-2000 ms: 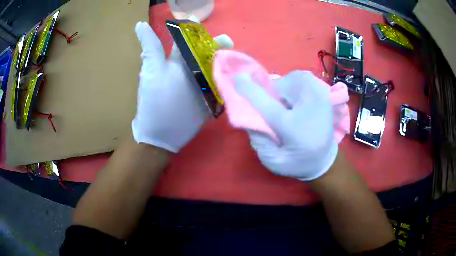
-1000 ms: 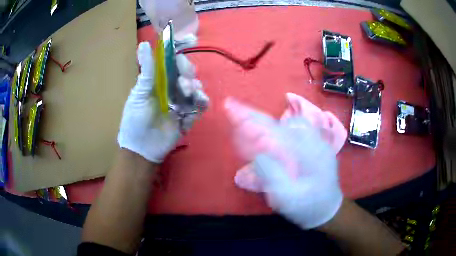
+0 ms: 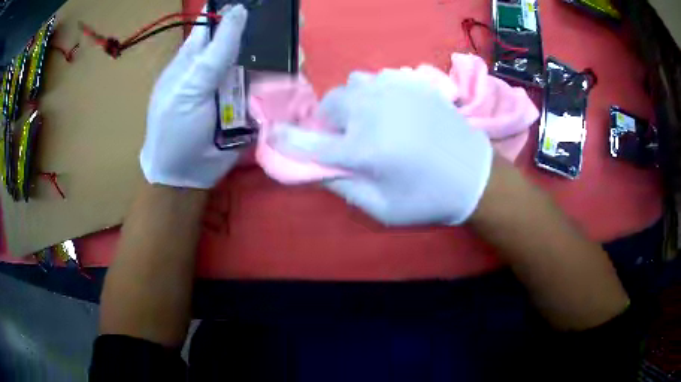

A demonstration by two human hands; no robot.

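My left hand [image 3: 183, 123], in a white knit glove, holds a wired module [image 3: 267, 45] by its left edge. The module's black face is up, with a white-and-yellow label at its lower end; its top is cut off by the picture's edge. Red and black lead wires [image 3: 153, 28] extend left from it over the cardboard. My right hand [image 3: 403, 145], gloved and slightly blurred, holds a bunched pink cloth [image 3: 287, 164] against the module's lower right side. More of the cloth shows beyond my right hand.
Several yellow-faced modules [image 3: 27, 153] stand on edge on the cardboard sheet [image 3: 97, 142] at left. Set-aside black modules [image 3: 564, 119] lie at right on the red mat [image 3: 299, 250], a shorter one [image 3: 632, 137] apart. A yellow module [image 3: 597, 7] is partly visible at top right.
The module has turned from edge-on to black face up, and its wires now point left instead of right. My right hand has moved up and left, bringing the cloth to the module.
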